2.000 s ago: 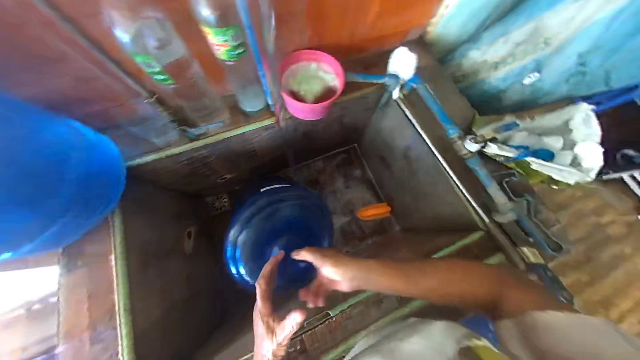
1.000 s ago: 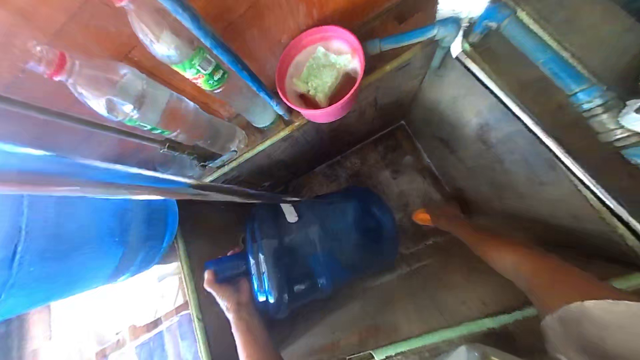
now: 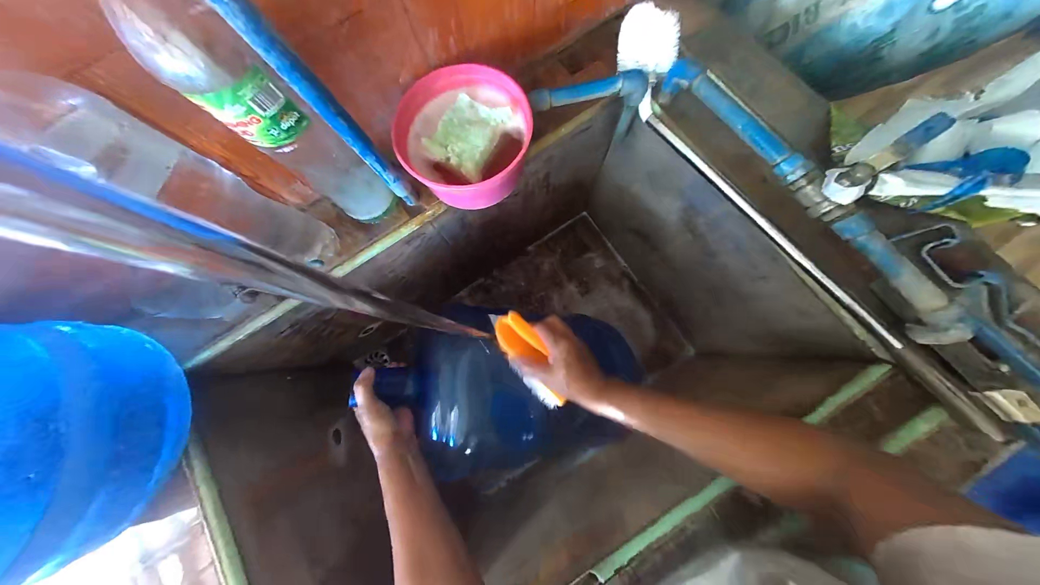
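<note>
A large blue plastic water jug (image 3: 479, 406) lies on its side in a deep basin, its neck to the left. Around the neck is my left hand (image 3: 382, 418). My right hand (image 3: 561, 366) grips an orange scrub brush (image 3: 522, 340) with white bristles, against the jug's upper side. A thin stream of water (image 3: 366, 301) runs from the upper left down to the jug near the brush.
On the basin's back ledge stand a pink tub (image 3: 463, 195) with a pale green lump inside and clear plastic bottles (image 3: 325, 162). A blue barrel (image 3: 89, 439) is at left. Blue pipes (image 3: 739, 122) and a white round brush (image 3: 648, 36) line the right edge.
The jug, with its base toward me two seconds ago, now lies sideways. My right hand has lifted the orange brush from the basin floor and brought it left onto the jug.
</note>
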